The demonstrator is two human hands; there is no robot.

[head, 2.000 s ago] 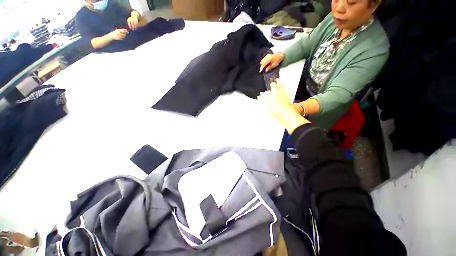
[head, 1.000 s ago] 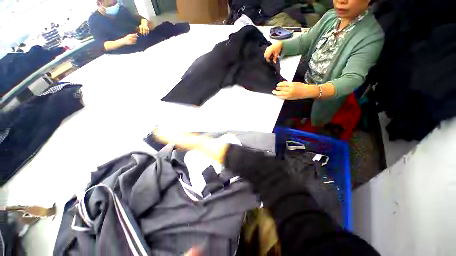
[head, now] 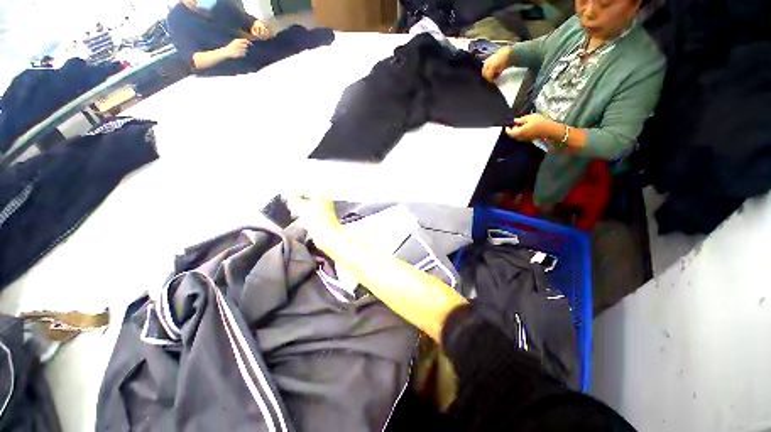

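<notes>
The grey garment with white stripe tape lies heaped on the white table in front of me. My right hand reaches across it from the right, and its fingers rest at the garment's far edge. They are blurred, so a grip cannot be made out. A dark piece of cloth lies just left of the fingertips. My forearm partly covers a white panel on the garment. My left hand is out of the picture.
A blue plastic basket holding dark garments stands at right. A person across the table handles black cloth; another person works at the far left. More dark garments lie at left, with a brown strip nearer me.
My right hand has come back from beside the other person's hand to the grey garment. The garment's striped part now lies spread nearer me. The blue basket is uncovered.
</notes>
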